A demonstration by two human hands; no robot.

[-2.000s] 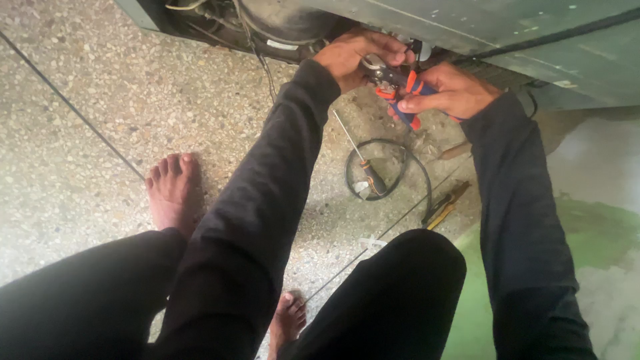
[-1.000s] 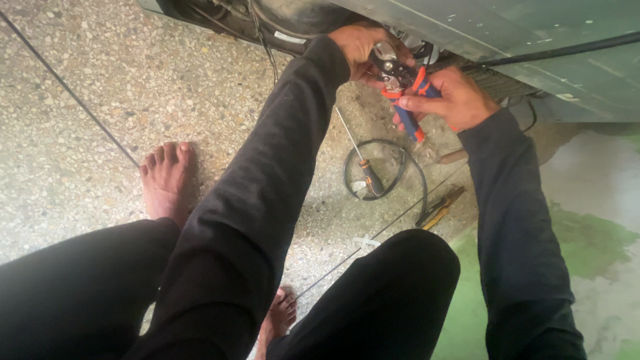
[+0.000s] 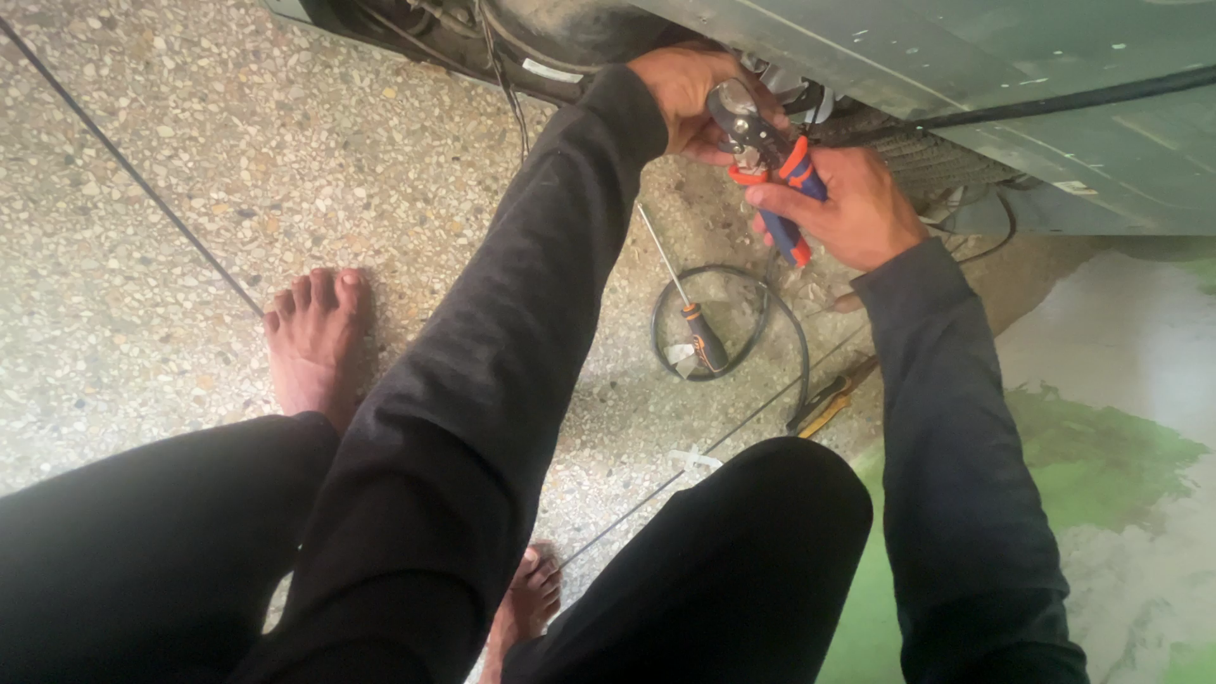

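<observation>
My right hand (image 3: 850, 204) is closed around the red and blue handles of a cable cutter (image 3: 760, 152), whose metal head points up and left toward my other hand. My left hand (image 3: 698, 95) is at the lower opening of a grey-green metal appliance cabinet (image 3: 1026, 104), beside the cutter's head. Its fingers are bent and partly behind the tool, so what they hold cannot be told. Thin wires and a pale part show just past the fingertips in the opening.
On the speckled floor lie a screwdriver (image 3: 703, 337), a looped black cable (image 3: 803, 342) and a yellow-handled tool (image 3: 828, 414). A rounded dark housing (image 3: 579, 33) and loose wires (image 3: 499, 76) sit in the opening. A black cord (image 3: 1073, 99) runs across the cabinet. My bare feet are on the floor.
The cutter in my right hand has turned, its head now more plainly in view. My left hand stays by the opening.
</observation>
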